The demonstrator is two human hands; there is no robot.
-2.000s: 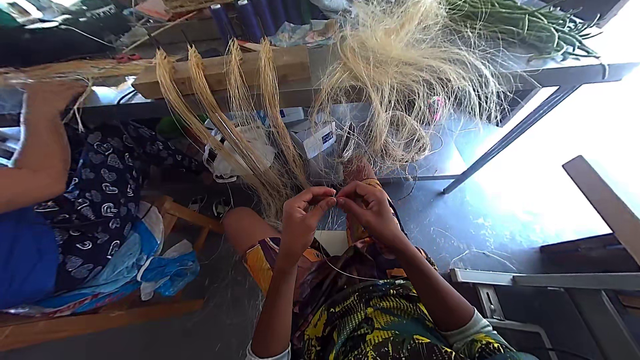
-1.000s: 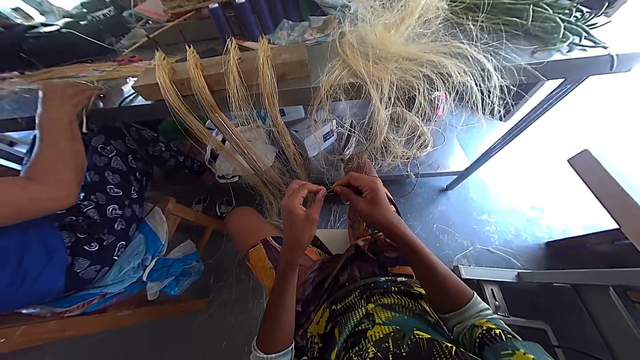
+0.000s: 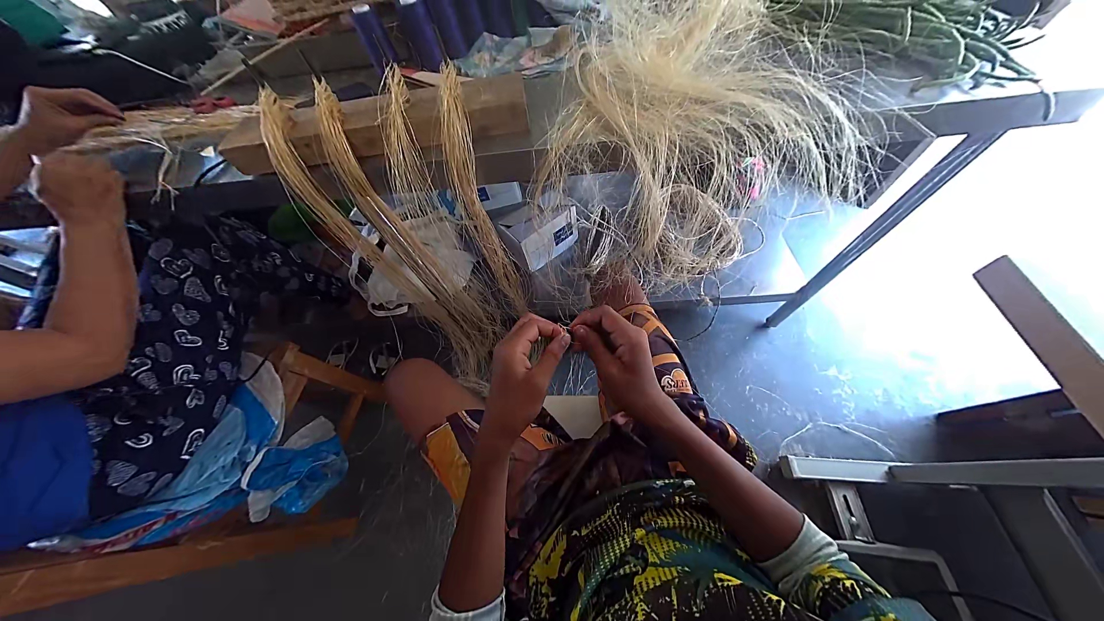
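Observation:
Above my lap, my left hand (image 3: 528, 362) and my right hand (image 3: 614, 354) meet at the fingertips. Between them they pinch a thin pale fibre strand (image 3: 566, 329); its ends are too fine to follow. Beyond my hands, several hanks of straw-coloured fibre (image 3: 371, 207) hang from a wooden beam (image 3: 500, 108) on the bench edge, their loose ends reaching down near my left hand. To their right a large tangled heap of pale fibre (image 3: 681, 103) spills over the edge of the metal table.
At left, a co-worker's hands (image 3: 82, 185) hold fibre on the bench. Purple thread cones (image 3: 420, 34) stand behind the beam, green stalks (image 3: 931, 34) lie back right. A white box (image 3: 543, 237) sits below the table. A wooden bench (image 3: 181, 556) is at lower left, a metal frame (image 3: 966, 473) at right.
My fingertips have come together at the strand, after standing slightly apart one second ago. The co-worker's hands have moved, and both now show on the bench.

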